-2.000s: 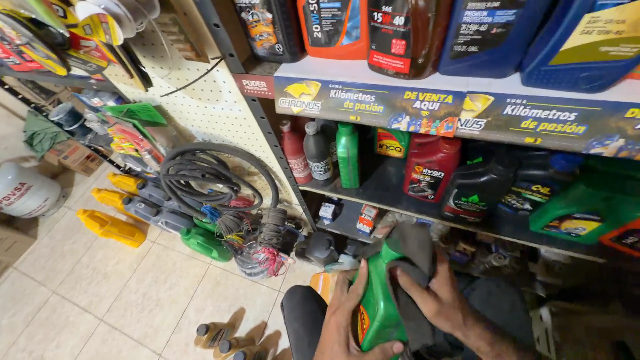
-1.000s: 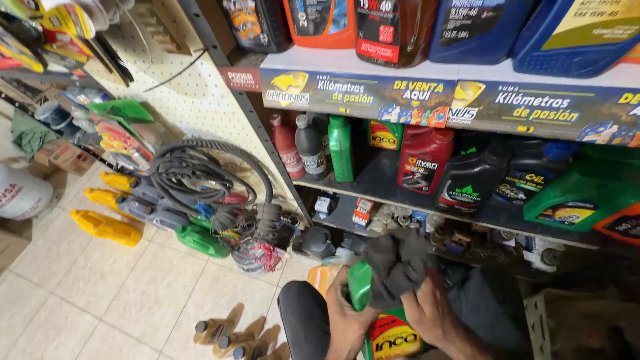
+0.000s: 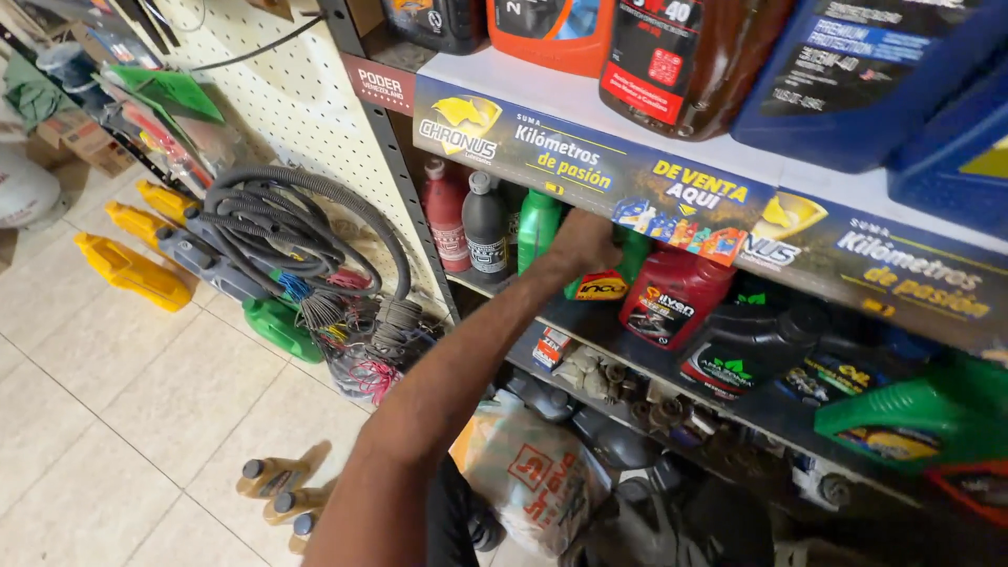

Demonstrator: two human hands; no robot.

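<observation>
My left hand [image 3: 587,240] reaches onto the shelf below the printed sign strip, its fingers curled at the top of a green oil bottle [image 3: 605,282] with a red and yellow label. The strip and the hand cover parts of that bottle. Just left of the hand stands a slim green bottle [image 3: 539,228], with a dark grey bottle [image 3: 485,228] and a red bottle [image 3: 446,216] farther left. A dark red oil bottle [image 3: 676,298] is close on the right. My right hand is out of view.
Oil bottles, one of them blue [image 3: 827,87], fill the shelf above. Black bottles [image 3: 748,350] and a tilted green jug [image 3: 913,417] sit farther right. Below are small parts and a plastic bag [image 3: 528,480]. Coiled hose [image 3: 307,228] hangs left; yellow bottles [image 3: 134,272] are on the floor.
My left hand has moved from low in front of me up to the shelf. Earlier both hands held a green bottle and a dark cloth; my right hand has left the view, which is now closer.
</observation>
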